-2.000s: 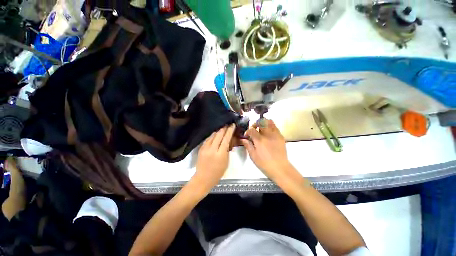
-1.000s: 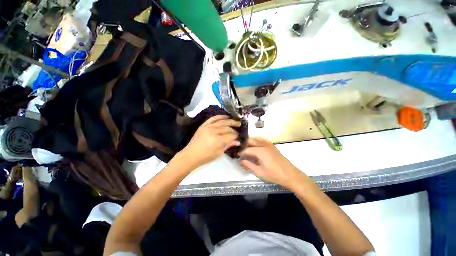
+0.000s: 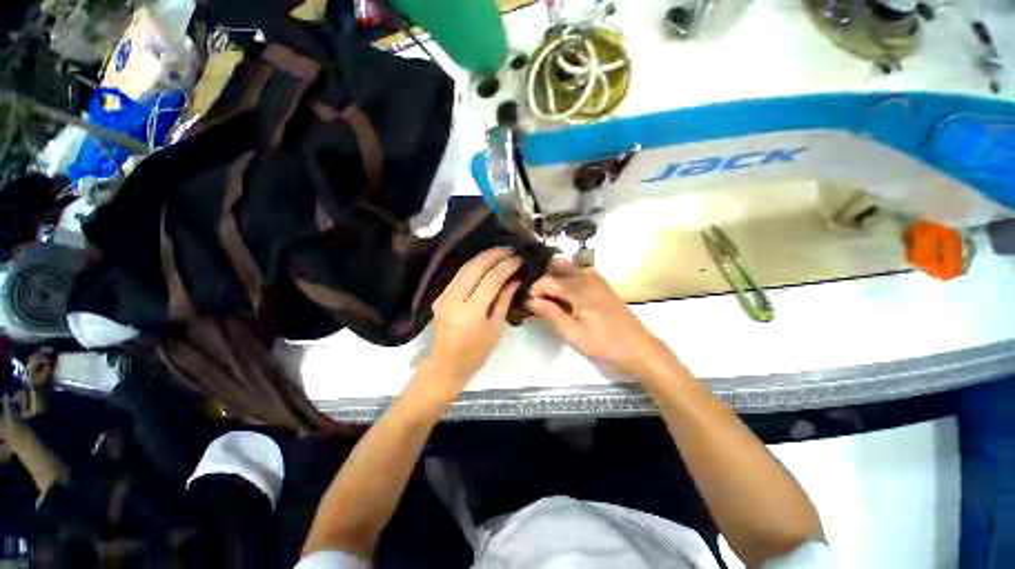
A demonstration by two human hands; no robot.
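Observation:
A black garment with brown bands lies heaped left of the sewing machine, its narrow end running to the needle area. My left hand lies on this dark end with its fingers close together, just in front of the presser foot. My right hand pinches the cloth edge with thumb and fingers, right beside my left hand. The fingertips nearly meet. The cloth under the fingers and the needle point are partly hidden.
Green-handled snips and an orange item lie on the machine bed. A cord coil and a green cone stand behind. Brown cloth hangs at the left. Another person's arm shows far left.
Since one second ago, my left hand has shifted from across the cloth to pointing forward beside the foot. My right hand has moved slightly forward onto the cloth edge. The camera view has shifted a little.

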